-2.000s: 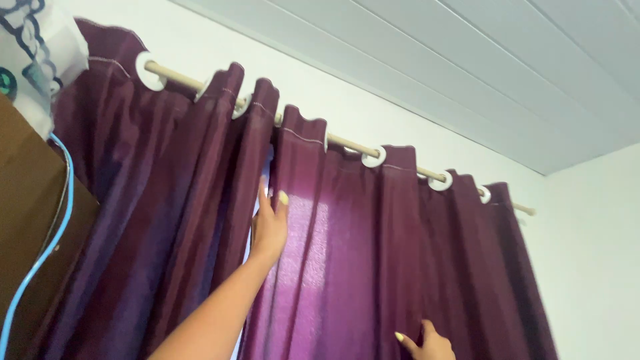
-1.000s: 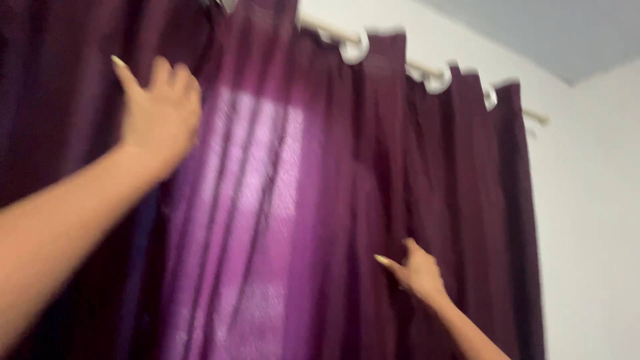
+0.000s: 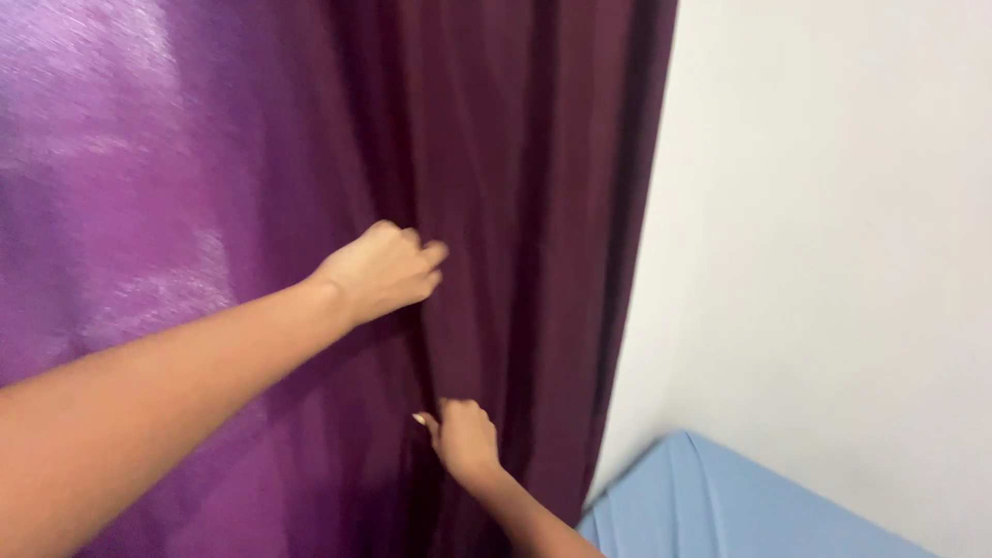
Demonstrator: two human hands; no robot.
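A dark purple curtain (image 3: 480, 194) hangs in vertical folds across the left and middle of the view, and light shines through its left part. My left hand (image 3: 387, 267) is at the middle of the curtain with its fingers curled on a fold; they are blurred, and whether cloth is pinched in them is hard to see. Lower and slightly to the right, my right hand (image 3: 465, 438) has its fingers bent into the curtain and its thumb pointing left. The fingertips are partly hidden in the folds, so its grip is unclear too.
To the right of the curtain's edge is a white wall (image 3: 821, 232). Something covered in light blue fabric (image 3: 759, 496), with creases near its corner, stands against the wall at the lower right.
My left hand has moved right across the curtain, from the dark folds at the left to just above my right hand. The view has swung down and right, and the curtain rod is out of sight.
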